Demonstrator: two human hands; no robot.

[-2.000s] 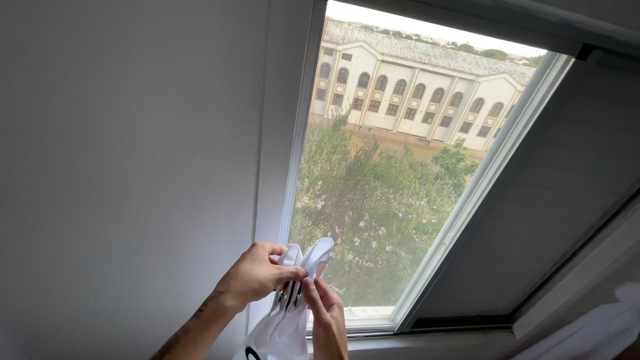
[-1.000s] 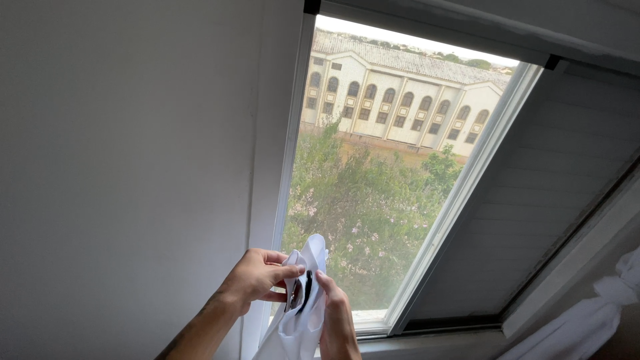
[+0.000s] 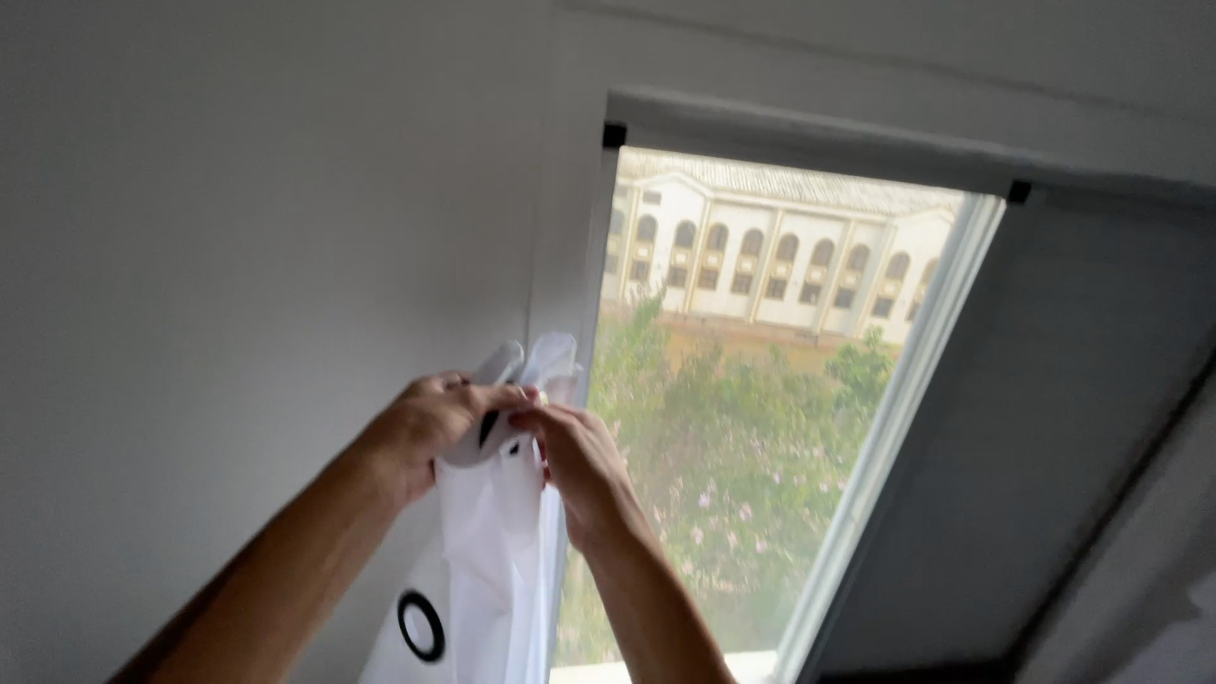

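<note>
Both hands grip the gathered top of a white curtain beside the window's left edge. My left hand pinches a folded part near a dark slot-like opening. My right hand meets it there, its fingertips touching or nearly touching the left ones. Two white folds stick up above the fingers. Lower on the fabric a black ring-shaped eyelet shows, and the cloth hangs down out of the frame. What lies between the fingertips is blurred and partly hidden.
A window pane looks out on bushes and a pale building. Dark grey shutter or screen panel covers the right side. A plain wall fills the left, and a ledge runs above the window.
Both hands and the gathered fabric have risen toward the window's left edge, and a black eyelet now shows on the hanging cloth. The view has tilted upward.
</note>
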